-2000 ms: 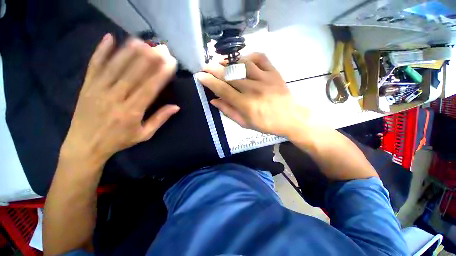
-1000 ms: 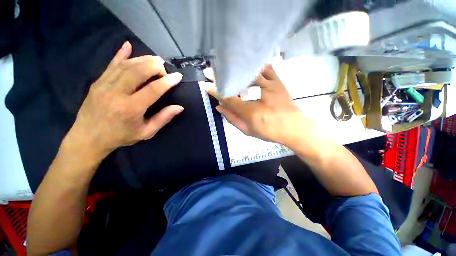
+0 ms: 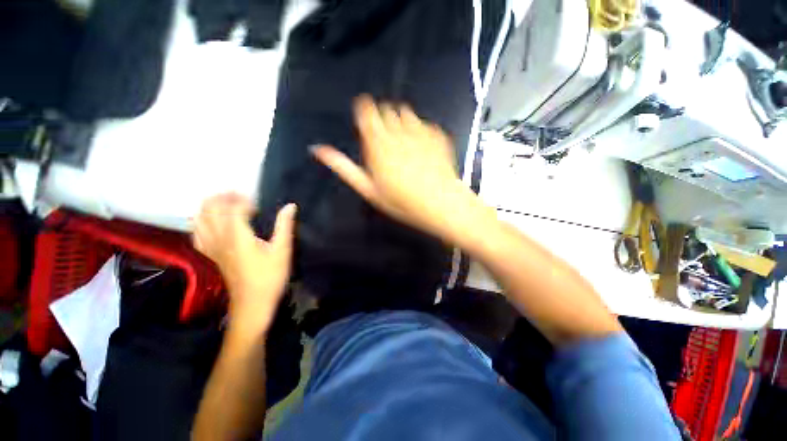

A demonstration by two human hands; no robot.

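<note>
A wide black garment panel (image 3: 345,215) lies on the table to the left of the sewing machine and hangs over the front edge. A thin white piping line (image 3: 470,159) runs along its right side. My right hand (image 3: 401,159) rests spread on the panel, fingers apart, slightly blurred. My left hand (image 3: 246,245) is at the panel's left edge near the table front, thumb and fingers apart; whether it touches the cloth is unclear. The sewing machine (image 3: 552,60) stands to the right of the cloth, its needle area (image 3: 544,138) beside the piping.
Yellow-handled shears (image 3: 639,237) and an open cardboard box (image 3: 669,267) of small tools lie at the table's right. Dark cloth pieces (image 3: 121,60) lie at the far left. Red crates (image 3: 703,370) stand below, the left crate (image 3: 65,276) with a white piece (image 3: 91,314).
The view has turned left and up. The panel is out from the needle area and lies left of the machine. My right hand has left the needle for the panel; my left hand moved to its edge.
</note>
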